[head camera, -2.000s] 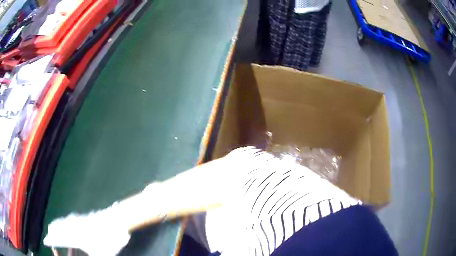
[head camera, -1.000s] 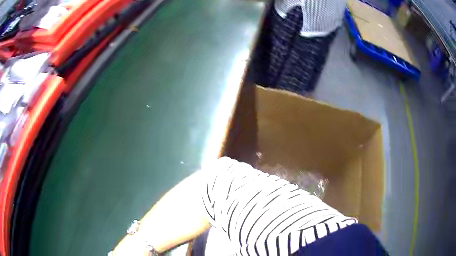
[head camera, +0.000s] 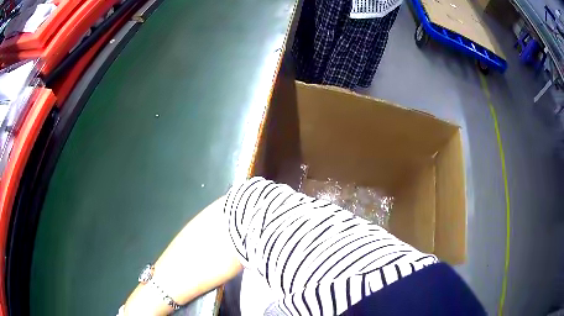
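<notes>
My right arm reaches from the right across the bench edge to the lower left, in a striped sleeve with a bracelet at the wrist. The hand itself is cut off by the bottom edge, so what it holds is hidden. My left hand is out of the picture. The green bench top (head camera: 142, 160) lies under and beyond the forearm. A large open brown carton (head camera: 365, 126) stands against the bench's right edge. Crumpled clear film scraps (head camera: 355, 197) lie at its bottom, partly behind my sleeve.
Orange-red rimmed trays (head camera: 28, 139) line the bench's far left side, with clear and white items in them. A person in dark checked clothing (head camera: 340, 43) stands beyond the carton. A blue flatbed trolley (head camera: 461, 37) stands at the upper right, near a yellow floor line (head camera: 502, 185).
My right forearm has drawn down and inward. Its hand, earlier at the lower left over the bench, has left the picture. The view has shifted somewhat, and the bracelet now shows clearly.
</notes>
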